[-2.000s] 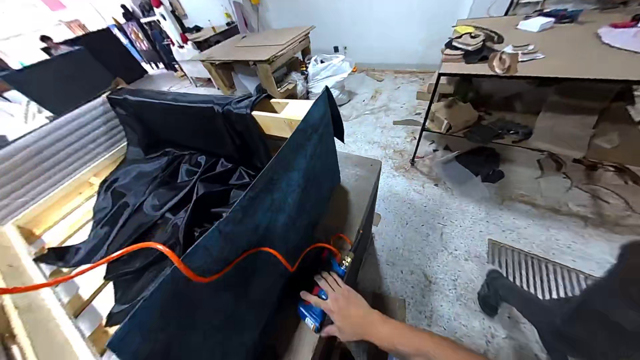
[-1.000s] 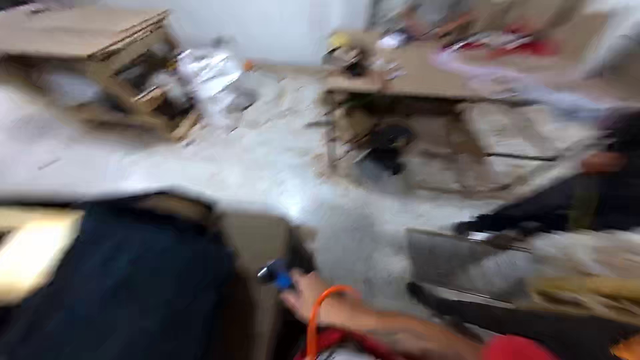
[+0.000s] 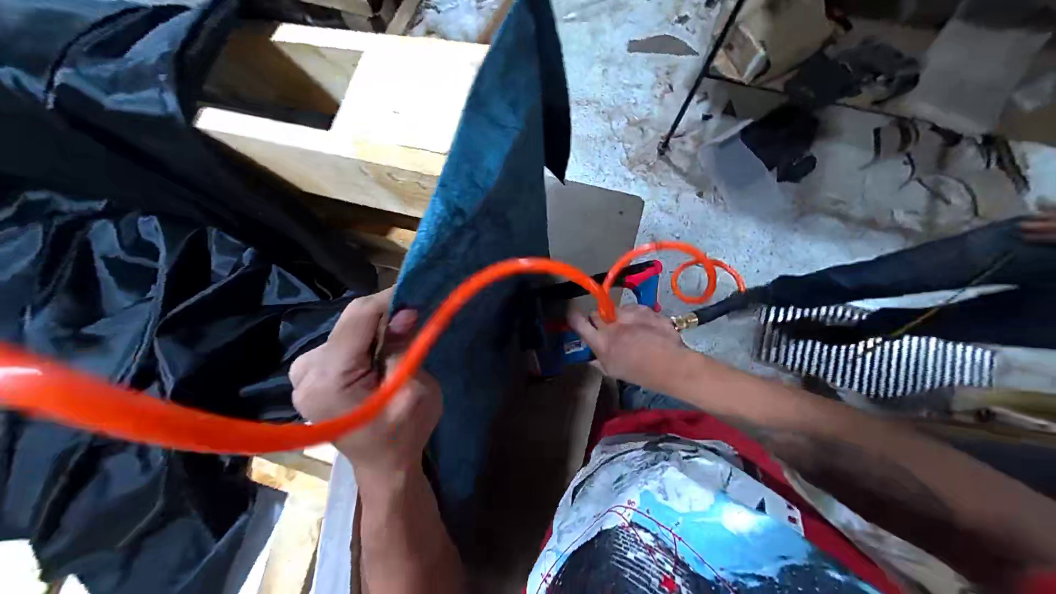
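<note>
My left hand (image 3: 367,379) grips the edge of a dark blue fabric panel (image 3: 487,206) that stands upright over a wooden frame (image 3: 388,107). My right hand (image 3: 639,346) is closed around a blue and red air stapler (image 3: 569,342), whose nose is hidden by the fabric and the hand. A brass fitting (image 3: 685,321) joins its rear to a hose. An orange coiled air hose (image 3: 528,266) loops across the view, in front of the panel and both hands. Glossy black fabric (image 3: 165,305) lies in folds over the frame, left of my left hand.
A board (image 3: 590,223) lies beyond the panel. At the upper right, a table's thin metal leg (image 3: 697,91) stands near scraps (image 3: 784,140) on the floor. A ribbed metal grate (image 3: 874,351) lies at the right, partly behind another person's dark-clothed leg (image 3: 891,264).
My left hand has come into view, holding the blue fabric's edge. My right hand with the stapler is now beside the panel. The view has swung back left and closer to the frame.
</note>
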